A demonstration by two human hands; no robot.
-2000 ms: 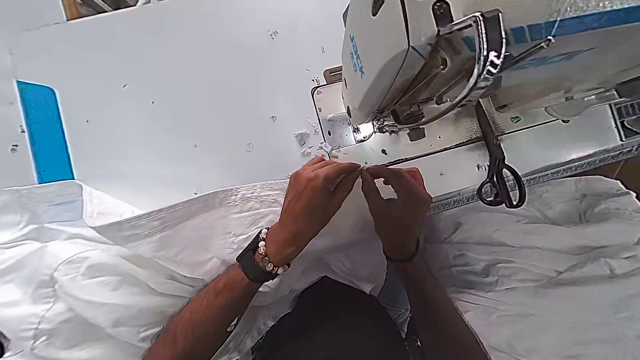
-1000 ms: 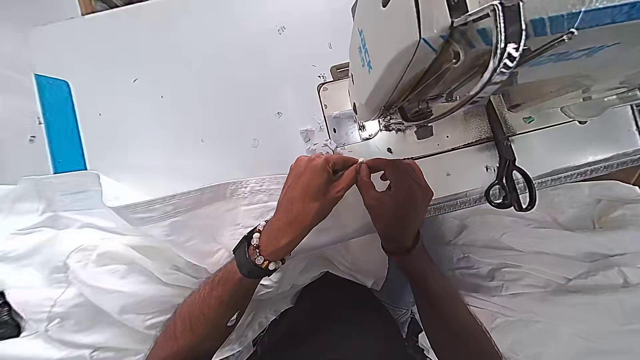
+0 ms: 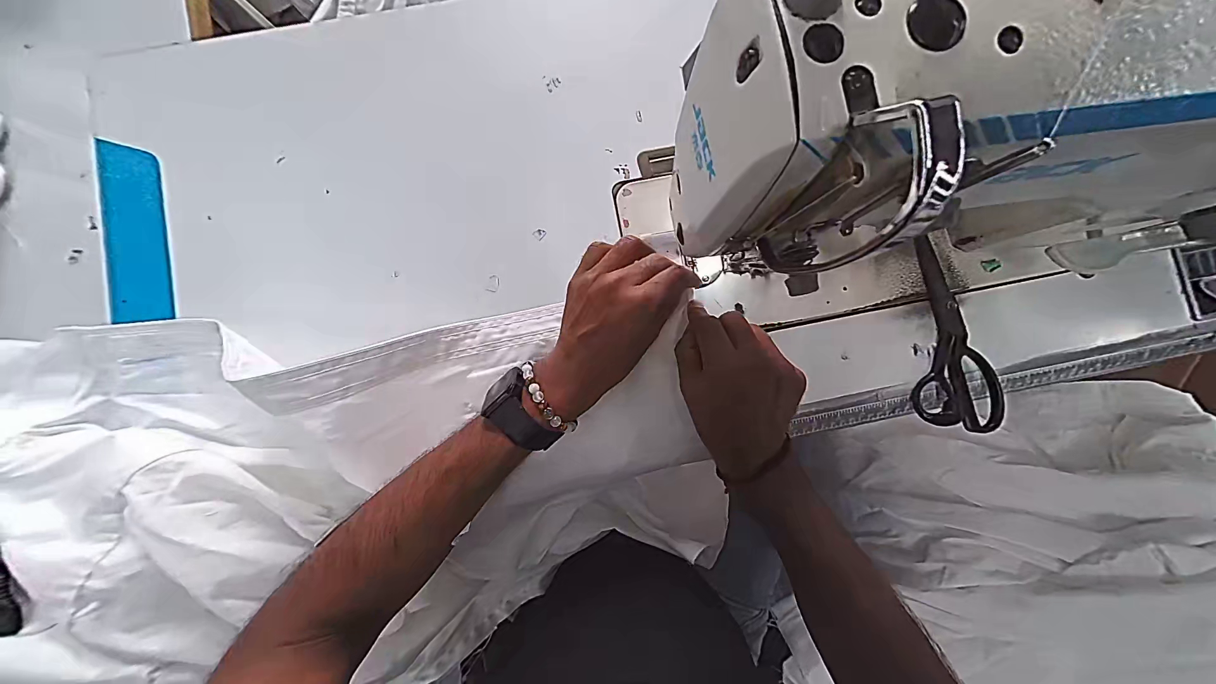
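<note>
My left hand, with a dark watch and a beaded bracelet at its wrist, pinches the edge of a white fabric piece close to the needle area of a Jack sewing machine. Just below and right of it, my right hand grips the same edge between thumb and fingers. The lit presser foot area is right beside my left fingertips, which partly hide it. From my left hand the stitched band of the cloth runs leftward over the table edge.
Black-handled scissors lie at the right of the machine bed, over a measuring tape along the table's front edge. More white fabric is bunched at right. Thread scraps dot the white table, which has a blue patch.
Both hands have moved from in front of the machine up to its needle area, bringing the fabric edge with them. The fingertips, earlier touching each other, are now slightly apart.
</note>
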